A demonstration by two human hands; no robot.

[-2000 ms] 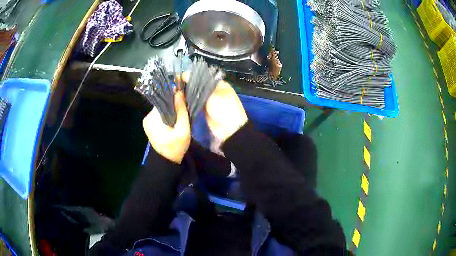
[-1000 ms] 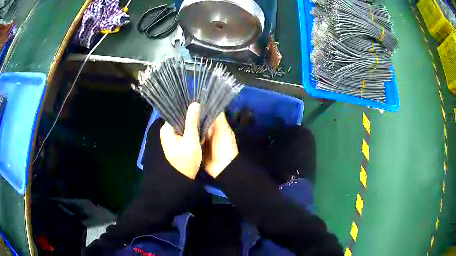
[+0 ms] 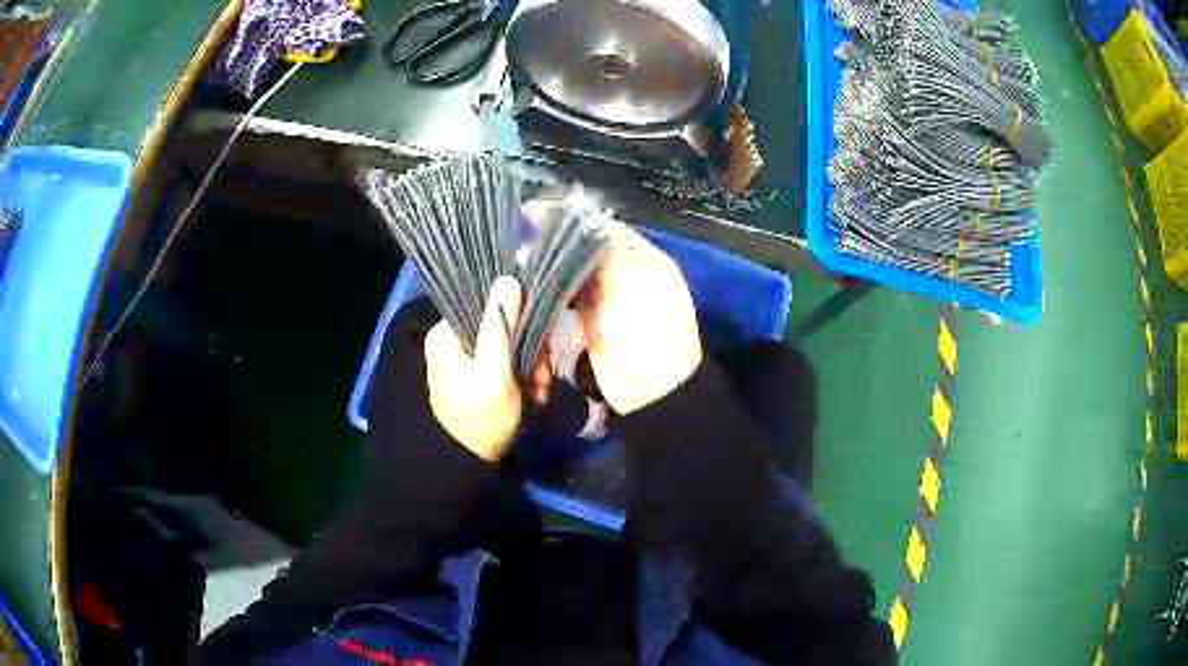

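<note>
A fanned fistful of cut grey wires (image 3: 456, 241) stands upright over the blue lap bin (image 3: 736, 286), with pale tips at the top. My left hand (image 3: 480, 377) is closed round the lower ends, its thumb on the front of the fan. My right hand (image 3: 641, 319) is at the right side of the fan, its fingers against the right-hand group of wires near the tips. These fingers and the tips there are blurred and partly hidden. A gap shows between the left and right parts of the fan.
The round machine (image 3: 612, 65) is ahead, with scissors (image 3: 437, 39) and a silver tool (image 3: 493, 89) to its left. A purple-white cloth (image 3: 280, 39) lies beyond. A blue tray (image 3: 818, 195) of grey wires is at right, a light-blue tray (image 3: 52, 299) at left. A thin cord (image 3: 196, 195) crosses the dark gap.
Two seconds ago the wires were in two bunches; one second ago they were one wide fan. Since then my right hand has moved up and right along the fan, and a gap has opened.
</note>
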